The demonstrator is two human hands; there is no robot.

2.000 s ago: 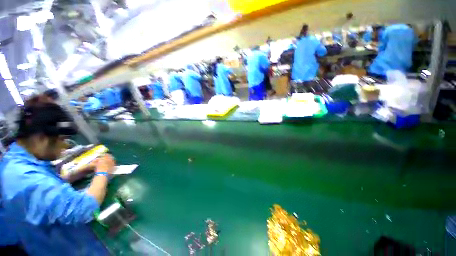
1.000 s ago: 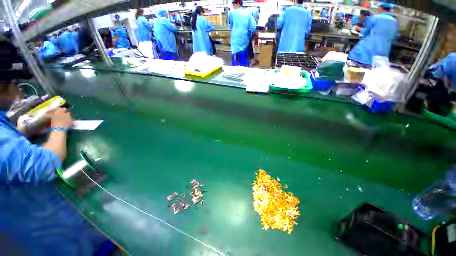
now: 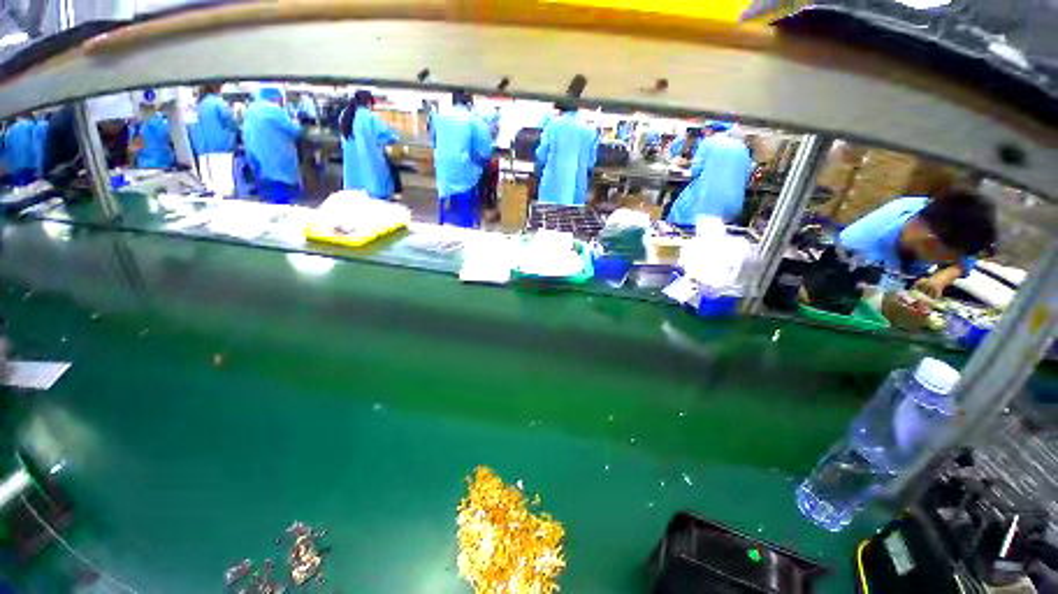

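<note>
A heap of tiny orange-and-white pieces [image 3: 508, 540] lies on the green mat [image 3: 348, 435] at the lower middle. A loose pile of small dark metal parts [image 3: 304, 557] lies to its left, near the bottom edge. The solder spool [image 3: 16, 487] is cut off by the left edge, and a thin line of solder wire [image 3: 64, 543] runs down from it. Neither my left hand nor my right hand is in the picture.
A black parts bin [image 3: 731, 563] with a green sticker stands at lower right. A water bottle [image 3: 876, 447] stands beyond it, near a metal post. A black-and-yellow box [image 3: 911, 559] is at the right. Trays and bags line the bench's far edge; people in blue smocks are behind.
The view has turned right and tilted up. The heaps and spool now sit further left and lower in the picture, the bottle shows fully, and the neighbour at left is out of view.
</note>
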